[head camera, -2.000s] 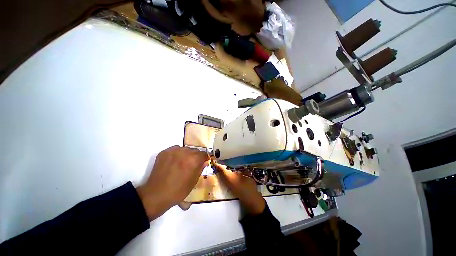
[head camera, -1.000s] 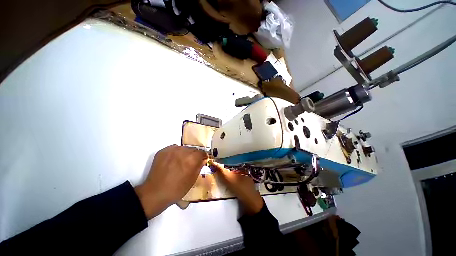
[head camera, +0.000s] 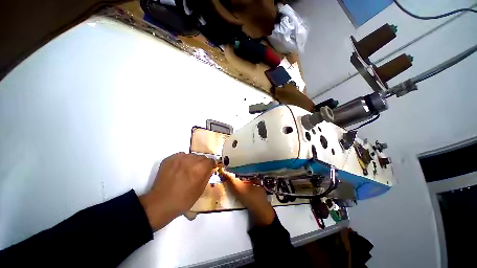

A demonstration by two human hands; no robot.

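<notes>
The white sewing machine head [head camera: 267, 136] with a blue stripe stands over its bed plate [head camera: 209, 140], a pale metal rectangle with orange-brown stains and a dark edge. My left hand [head camera: 180, 180] reaches in from the left, fingers bent and fingertips close together at the lit needle area. My right hand [head camera: 251, 196] reaches in under the head from below, its fingertips meeting the left ones. The needle, and anything thin between the fingertips, is hidden or too small to tell. No cloth shows under the fingers.
The white table [head camera: 94, 104] extends left. Brown cloth, a dark and red roll [head camera: 256, 51], a dark flat rectangle [head camera: 278, 76] and white plastic [head camera: 289, 29] lie behind. Brown thread cones [head camera: 395, 67] stand beyond the head. Dark-handled scissors [head camera: 319, 210] lie under the arm.
The view shifts slightly. Both hands stay at the needle area, with only slight changes at the fingertips.
</notes>
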